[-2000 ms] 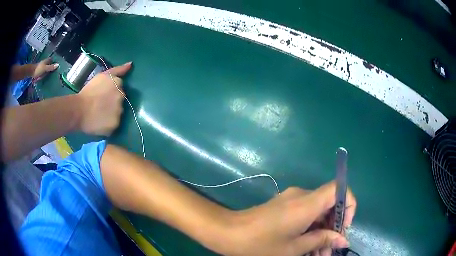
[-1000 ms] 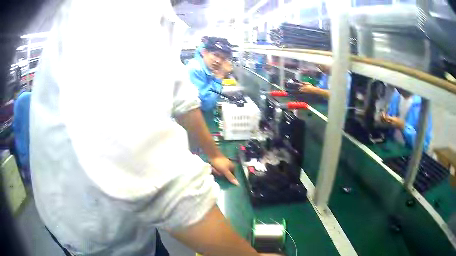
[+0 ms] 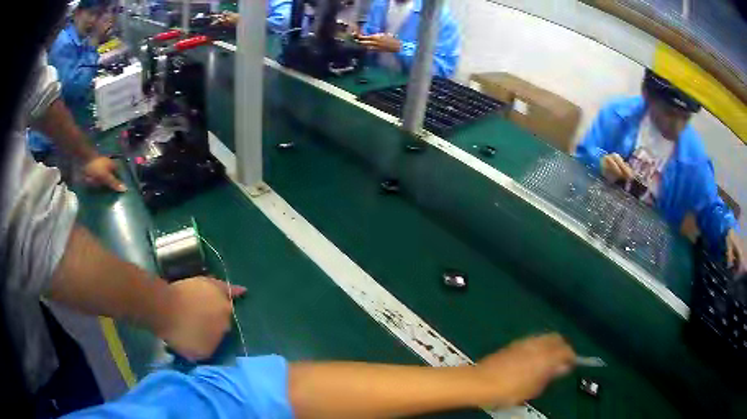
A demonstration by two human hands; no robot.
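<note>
My left hand [image 3: 531,370], blurred, reaches from the bottom left in a blue sleeve over the white rail to the green belt. It holds a slim silver tool [image 3: 590,361], whose end sticks out to the right. A small black part [image 3: 588,386] lies on the belt just below the tool's end, with a gap visible. Another small black part [image 3: 454,281] lies further up the belt. My right hand is not in view. A solder wire reel [image 3: 178,252] stands at the left, its thin wire running down behind my sleeve.
Another person's fist [image 3: 201,315] rests by the reel; their other hand lies near a black fixture [image 3: 172,155] with red handles. A white post [image 3: 252,98] rises from the chipped rail [image 3: 360,290]. Across the belt are a clear blister tray [image 3: 602,214], a black tray [image 3: 442,102] and people in blue.
The view has swung from the bench to the line and then right. My left hand, out of view one second ago, is now over the belt with the tool.
</note>
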